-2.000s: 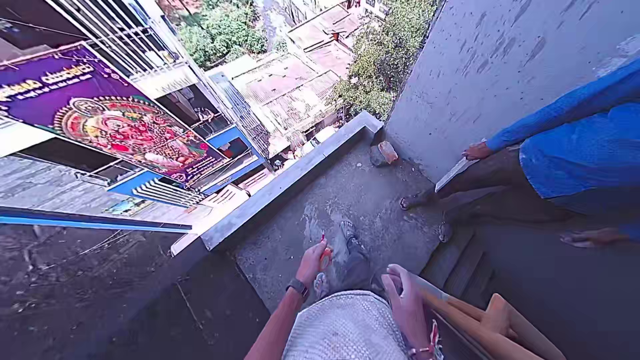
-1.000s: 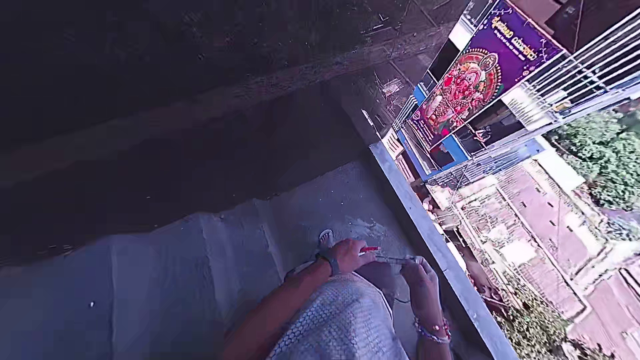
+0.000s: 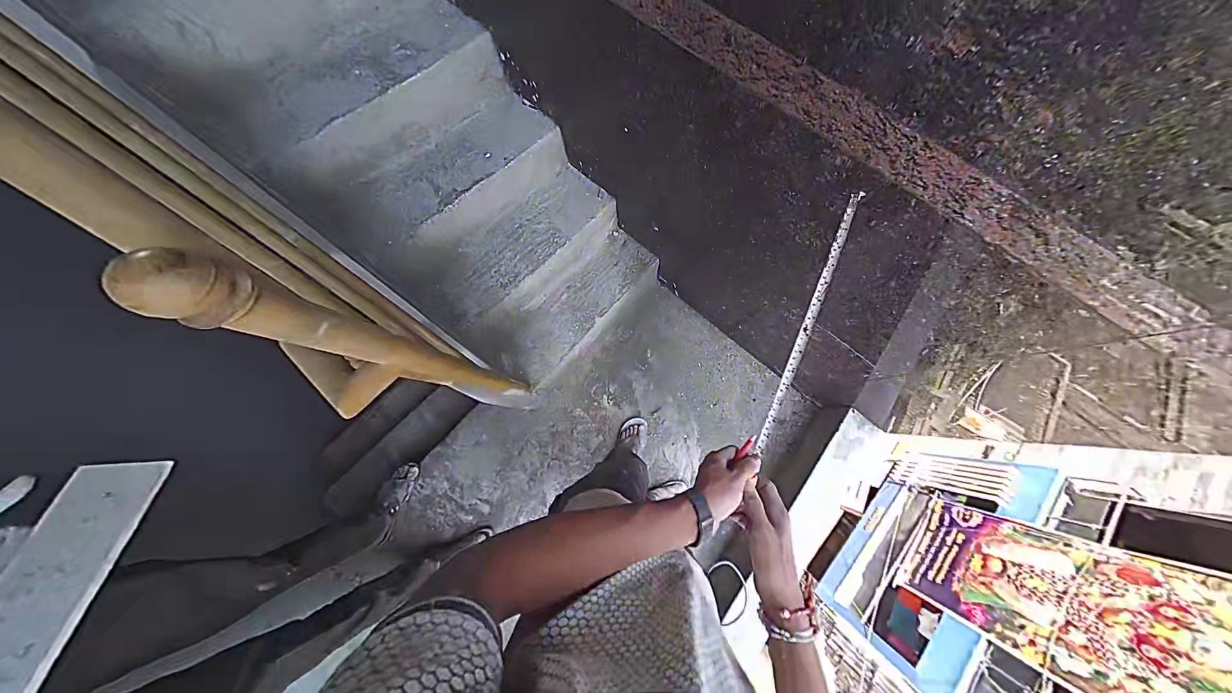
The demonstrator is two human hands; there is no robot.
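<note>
My left hand (image 3: 727, 483), with a dark wristband, closes around a slim red object (image 3: 744, 449) that looks like a pen. Just below and right of it, my right hand (image 3: 767, 527), with bead bracelets, grips the near end of a marked measuring strip (image 3: 807, 322), likely a tape blade. Both hands touch or nearly touch there. The strip extends stiffly up and right past the concrete landing's edge; its far tip is over the dark lower area. Fingers hide its near end. A thin pale loop (image 3: 729, 589) hangs beside my right wrist.
Concrete steps (image 3: 520, 183) climb to the upper left from the landing (image 3: 577, 423), which has an open drop along its side. A wooden handrail with a turned post (image 3: 318, 322) borders the stairs. Another person's foot (image 3: 397, 486) is at left, near a pale board (image 3: 82, 568). A colourful banner (image 3: 1078, 597) hangs beyond.
The marked strip, a short length between my hands one second ago, now extends far out from them. The view has swung strongly toward the stairs and handrail.
</note>
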